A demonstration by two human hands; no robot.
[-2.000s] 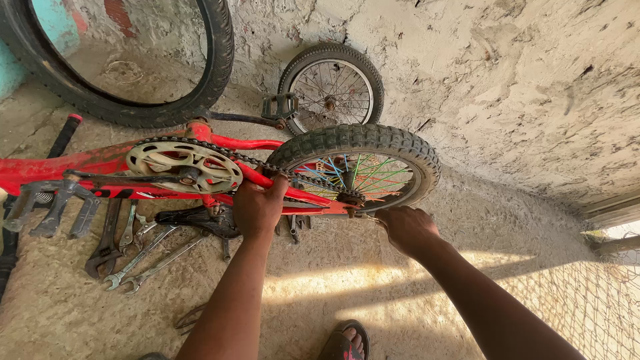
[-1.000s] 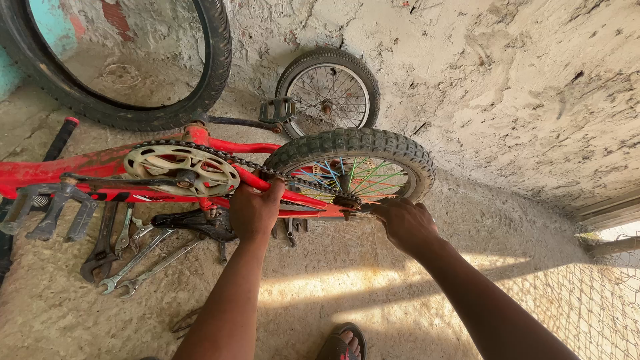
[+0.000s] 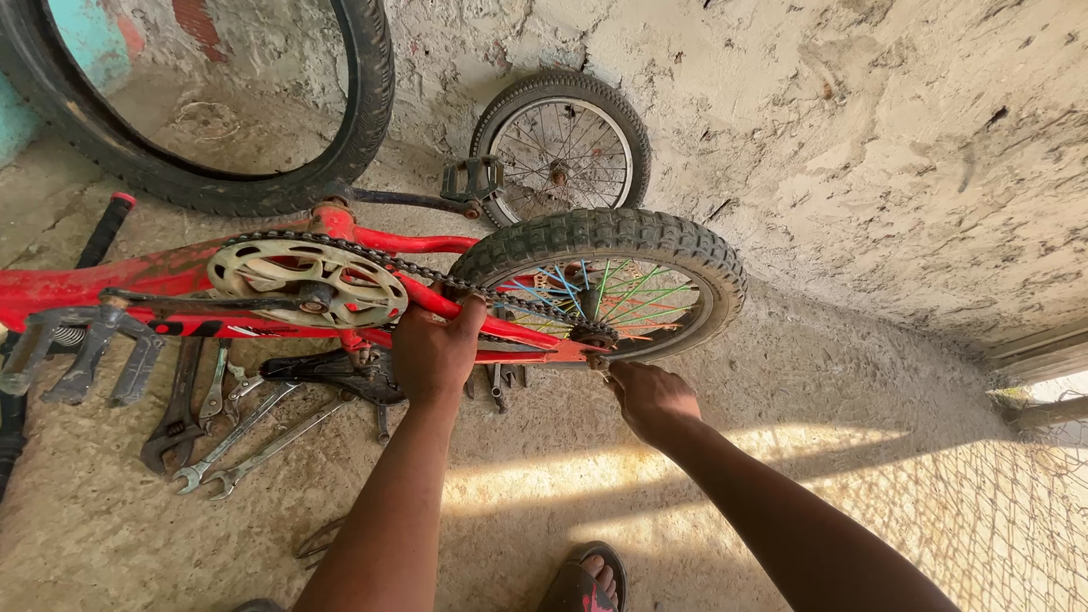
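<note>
A red bicycle frame (image 3: pixel 144 276) lies across the view with its rear wheel (image 3: pixel 722 280) at the right. My left hand (image 3: pixel 438 344) is closed around the red frame tube between the chainring (image 3: pixel 246 280) and the wheel. The chain (image 3: pixel 501 297) runs from the chainring to the rear sprocket. My right hand (image 3: pixel 654 399) is at the axle end (image 3: pixel 597 361), fingers bent together around a small part there. That part is mostly hidden by the fingers, so what it is cannot be told. Colored spokes show in the wheel.
A loose tyre (image 3: pixel 374 110) and a small spoked wheel (image 3: pixel 637 153) lean by the rough wall (image 3: pixel 850 127). Below the frame lie an adjustable wrench (image 3: pixel 176 425), combination wrenches (image 3: pixel 272 448) and a black saddle (image 3: pixel 331 371). Wire mesh (image 3: pixel 977 510) is at the lower right; my sandalled foot (image 3: pixel 602 574) is below.
My left hand stays on the frame tube. My right hand remains beside the rear axle, with its fingers and wrist slightly shifted in angle.
</note>
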